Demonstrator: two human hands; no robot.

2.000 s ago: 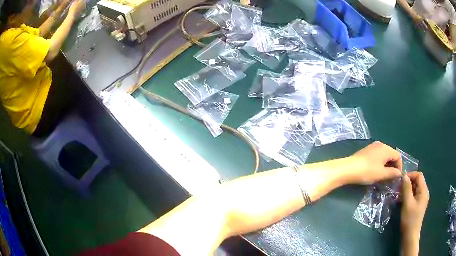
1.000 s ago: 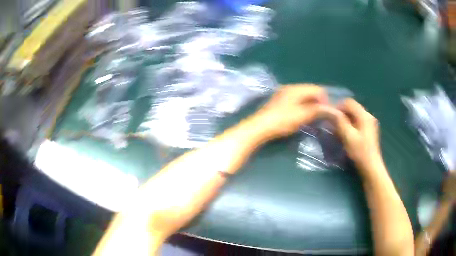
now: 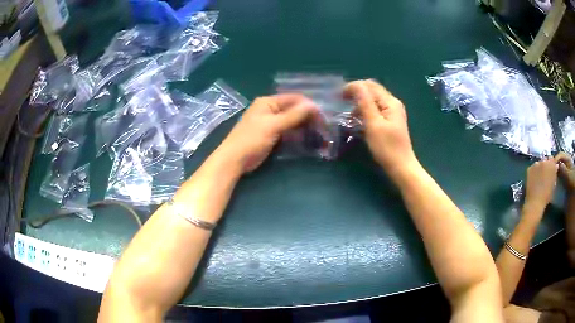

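A clear zip-lock bag (image 3: 309,81) is held up over the middle of the table, its seal edge at the top. Small dark parts show through its lower half, a little blurred. My left hand (image 3: 272,126) grips the bag's left side. My right hand (image 3: 381,120) grips its right side. A loose heap of clear bags (image 3: 148,107) lies to the left. A denser, whiter heap of bags (image 3: 498,104) lies to the right.
A blue bin (image 3: 167,11) stands at the back left. A white power strip (image 3: 63,260) lies at the front left edge, with a cord (image 3: 116,205) beside it. Another person's hands (image 3: 543,180) are at the right edge. Thin yellow-green strands (image 3: 558,82) lie far right.
The view has swung right and the left heap now sits further left. My hands have moved apart to the bag's two sides. The bag is now spread upright between them.
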